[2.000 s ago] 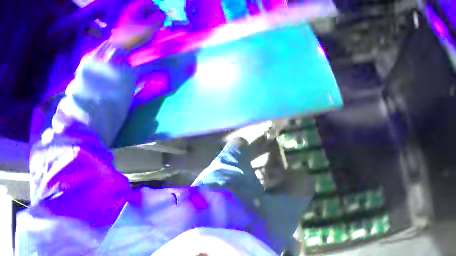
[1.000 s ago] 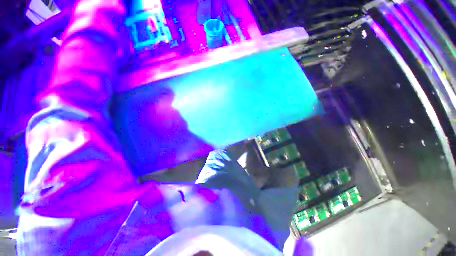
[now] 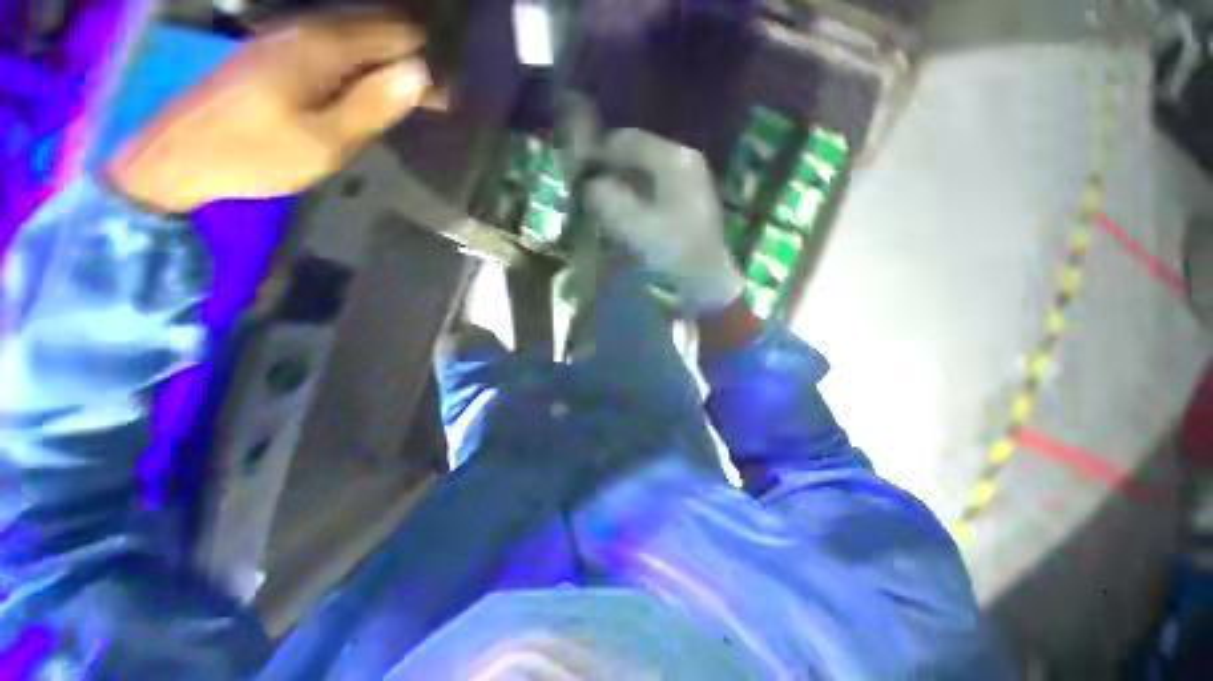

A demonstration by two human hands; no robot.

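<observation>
My left hand (image 3: 286,107) is bare and blurred at the upper left, with its fingers curled. A dark shape lies by its fingertips, and I cannot tell if the hand holds it. My right hand (image 3: 665,213) wears a white glove and is over the dark board tray, also blurred. Its fingertips are unclear, so a grip cannot be made out. Green circuit boards (image 3: 798,213) stand in rows in the tray to the right of the glove. More green boards (image 3: 543,193) show to its left.
A grey metal frame with round holes (image 3: 286,379) runs along the left. Violet light and a blue surface (image 3: 166,87) show at the upper left. Pale floor with yellow-black tape (image 3: 1042,359) and red lines is on the right.
The view has swung from the violet-lit bench to the tray of boards. My left hand has come away from the bench. My gloved right hand and its sleeve have come into view over the tray.
</observation>
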